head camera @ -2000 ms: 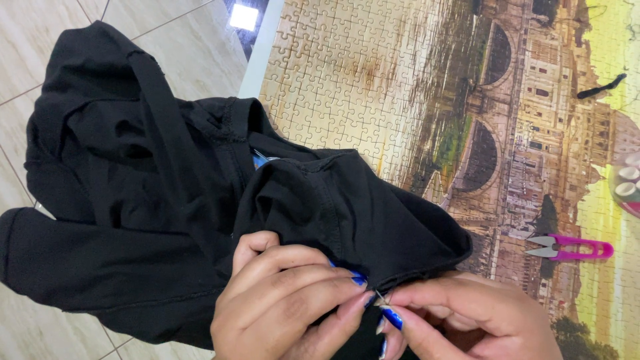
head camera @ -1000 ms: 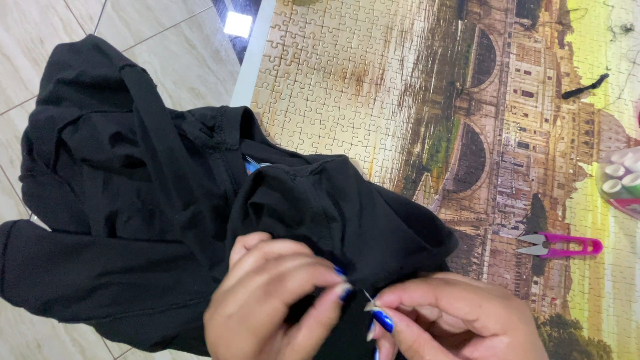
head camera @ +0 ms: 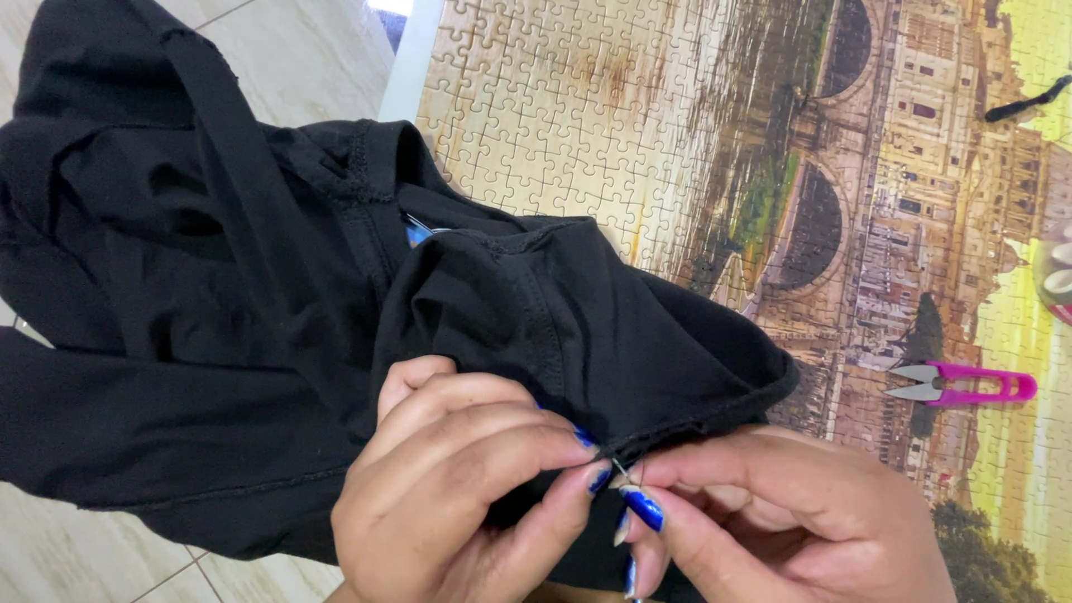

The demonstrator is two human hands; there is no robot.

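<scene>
A black knit garment (head camera: 469, 293) lies bunched across the left and middle of the view, over the table edge. My left hand (head camera: 469, 477) pinches its seamed edge between thumb and forefinger. Close beside it, my right hand (head camera: 754, 511) holds a thin sewing needle (head camera: 621, 469) between thumb and forefinger, its far end at the fabric edge. A dark thread seems to loop by the needle. Pink thread snips (head camera: 963, 384) lie to the right, their blades apart and pointing left.
An assembled jigsaw puzzle (head camera: 553, 109) of a bridge and buildings covers the table. A dark strip or thread bundle (head camera: 1028, 100) lies at the upper right. A clear container (head camera: 1057, 280) with white items is cut off at the right edge. Tiled floor (head camera: 293, 54) shows at the left.
A second ago my hands were slightly apart with the needle between them; now the fingertips are closer and the needle meets the fabric edge.
</scene>
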